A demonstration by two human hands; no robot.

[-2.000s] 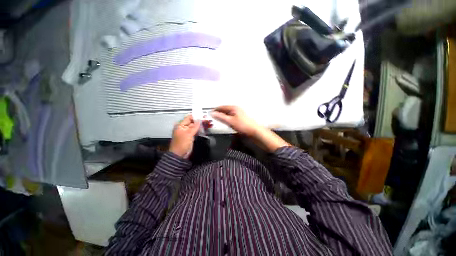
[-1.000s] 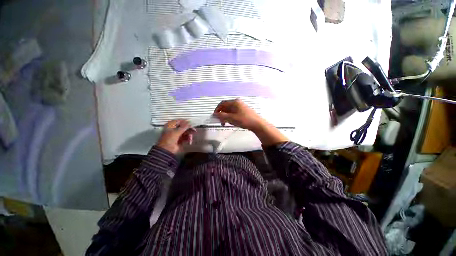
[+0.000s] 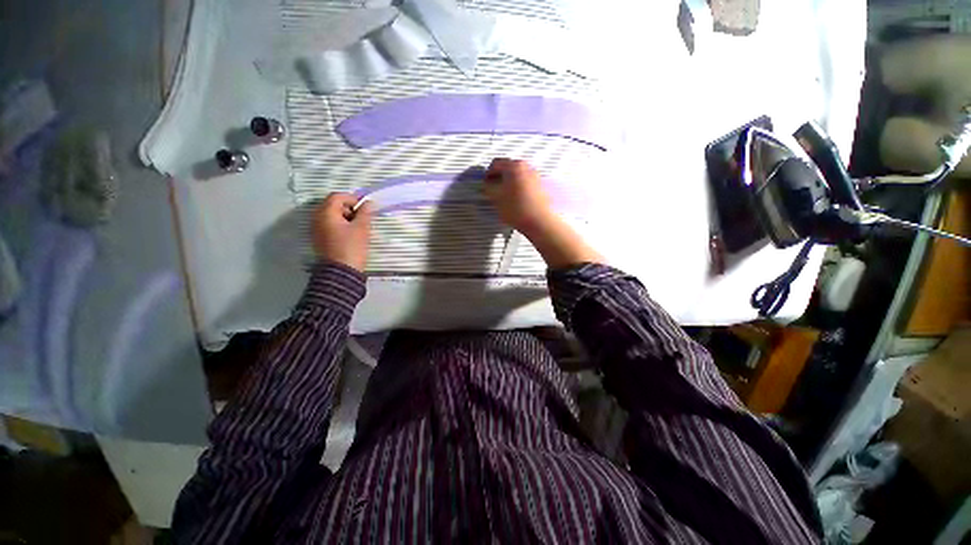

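Observation:
Two arched lilac fabric pieces lie on the striped fabric base (image 3: 415, 250). The upper lilac piece (image 3: 458, 119) lies flat and bare of hands. A thin white interlining strip (image 3: 415, 194) lies along the lower lilac piece (image 3: 426, 180). My left hand (image 3: 343, 231) pinches the strip's left end, which is slightly raised. My right hand (image 3: 522, 200) is at the lower piece, right of its middle, fingertips together on the strip; the part under the hand is hidden. The right end of the lower piece is washed out by glare.
The steam iron (image 3: 783, 192) stands on its dark rest at right, with shears (image 3: 783, 290) below. Two metal weights (image 3: 249, 145) stand at left. Pale scraps (image 3: 367, 53) and a brown block (image 3: 735, 15) lie at the far side. The grey table (image 3: 128, 362) holds lilac pieces.
Both hands have moved from the board's near edge; the left went left and up, the right up and right. The white strip now lies over the lower lilac piece.

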